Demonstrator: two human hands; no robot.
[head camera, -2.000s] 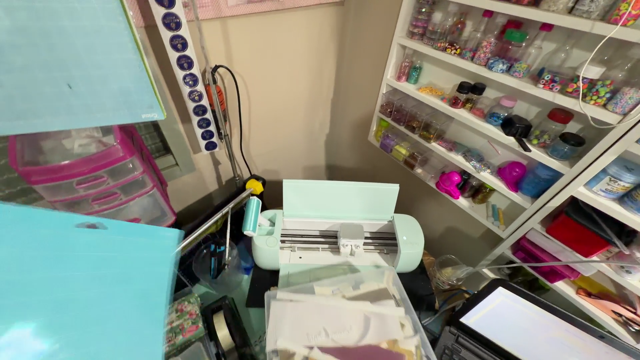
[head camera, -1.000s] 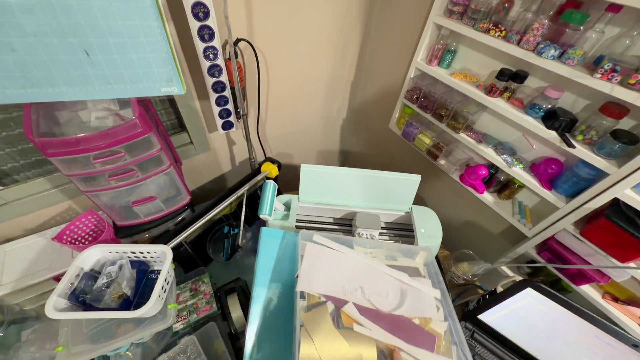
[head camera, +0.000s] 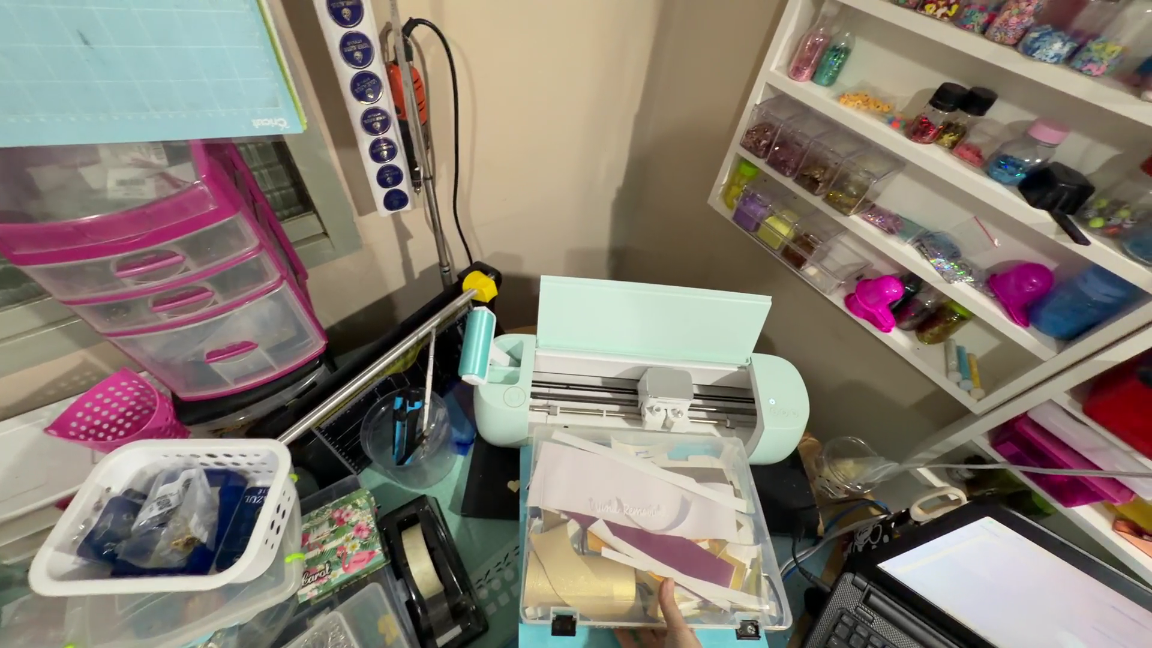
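At the lower middle, a clear plastic box (head camera: 774, 576) full of paper and vinyl scraps is held by a hand (head camera: 670, 621) at its front edge, thumb on top; which hand it is cannot be told for certain, though it looks like my left. A light blue mat (head camera: 531, 635) lies beneath the box. Right behind the box stands a mint cutting machine (head camera: 778, 409) with its lid up. Another blue cutting mat (head camera: 144, 67) hangs at the upper left. My other hand is not seen.
A white basket (head camera: 162, 585) of packets and a black tape dispenser (head camera: 432, 576) stand to the left, below a pink drawer unit (head camera: 198, 297). An open laptop (head camera: 1017, 576) sits at the lower right, under white shelves (head camera: 900, 135) of jars. Cables run beside the box.
The blue mat that was large at the lower left two seconds ago has moved to the box and now lies under it. A hand has come into view at the box's front edge.
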